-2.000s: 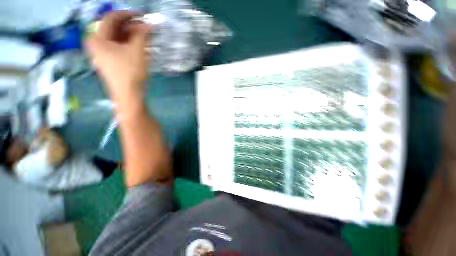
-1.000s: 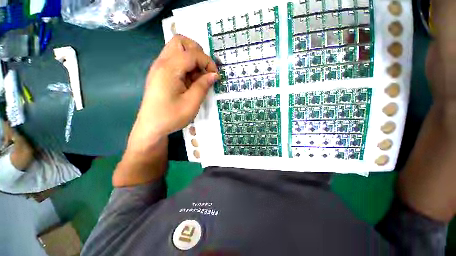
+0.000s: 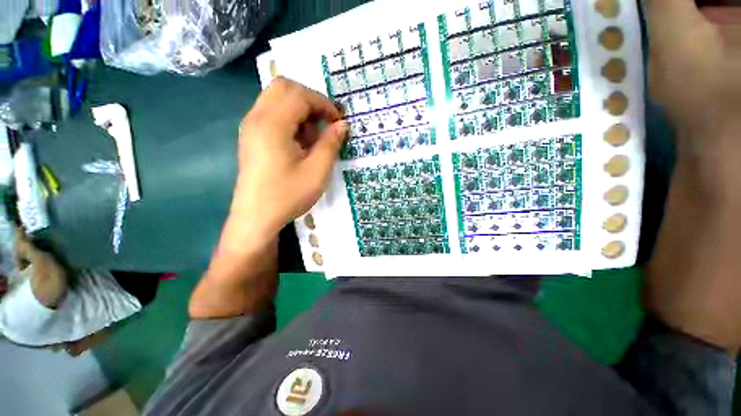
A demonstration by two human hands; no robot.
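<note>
A white tray (image 3: 309,73) with round tan spots down its short sides lies in front of me. It holds several green-edged circuit board panels (image 3: 398,213) in two rows; the upper ones look more silver. My left hand (image 3: 288,150) is over the tray's left edge, with thumb and index fingertips together at the left edge of the upper left panel. Anything between those fingertips is too small to tell. My right hand (image 3: 678,28) is blurred and cut off at the upper right edge; its fingers are not clearly seen.
A clear bag of metal parts (image 3: 183,32) lies beyond the tray's left corner. A white handle-like tool (image 3: 122,150) and a crinkled clear strip lie on the dark green mat at left. Another person's arm and white sleeve (image 3: 73,305) show at the lower left.
My left hand has come from the bag to the upper left panel's left edge, fingertips now closer together. Over the last second it has barely moved. The view has shifted slightly.
</note>
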